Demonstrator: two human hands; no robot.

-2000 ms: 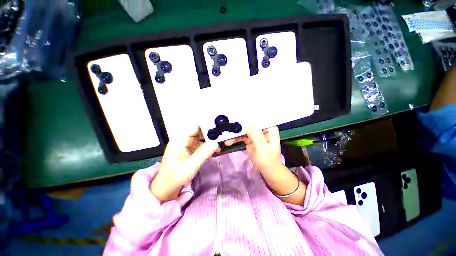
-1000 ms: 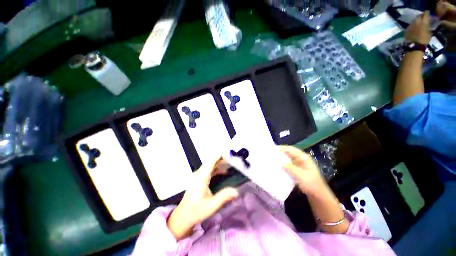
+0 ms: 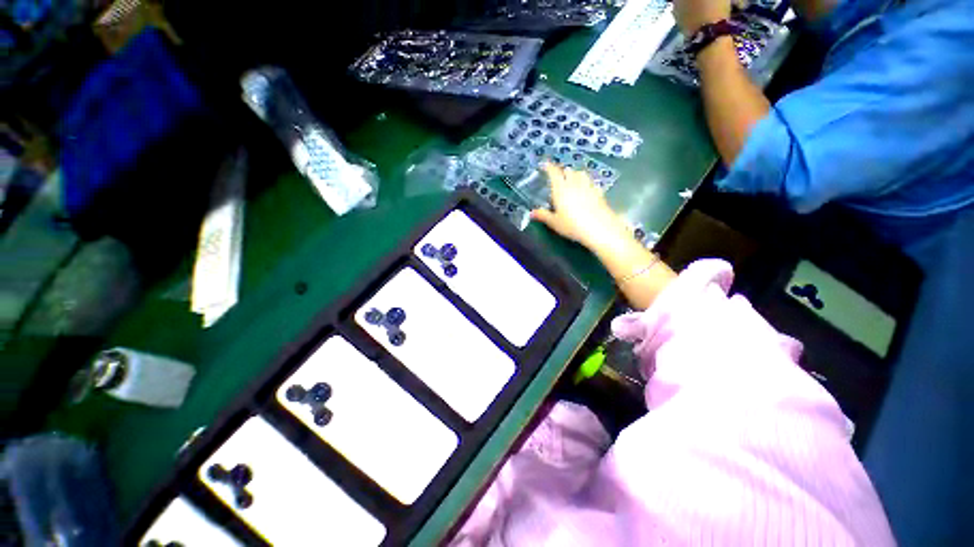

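Note:
My right hand [image 3: 577,205] reaches over the clear lens sheets [image 3: 566,130] beyond the tray's far right end. Its thumb and fingers are apart at the edge of a clear strip with black rings [image 3: 495,198]; I see no firm grip. My left hand is not in view. The black carrier tray [image 3: 571,299] runs diagonally and holds several white phone back covers [image 3: 491,280], each with a black three-lobed camera cluster [image 3: 440,258] at a corner. The nearest cover is cut off by the lower edge.
A person in blue [image 3: 854,128] works at the upper right. A white bottle [image 3: 150,378] lies left of the tray. Bagged strips [image 3: 320,162], a blister tray [image 3: 449,62] and a loose black ring [image 3: 301,287] are on the green bench. A green handle [image 3: 590,364] and green cover [image 3: 842,308] are below.
The cover that was in my hands now lies in the tray, whose slots in view are filled. My right hand has moved out to the lens sheets. My left hand has left the picture. The view has turned right.

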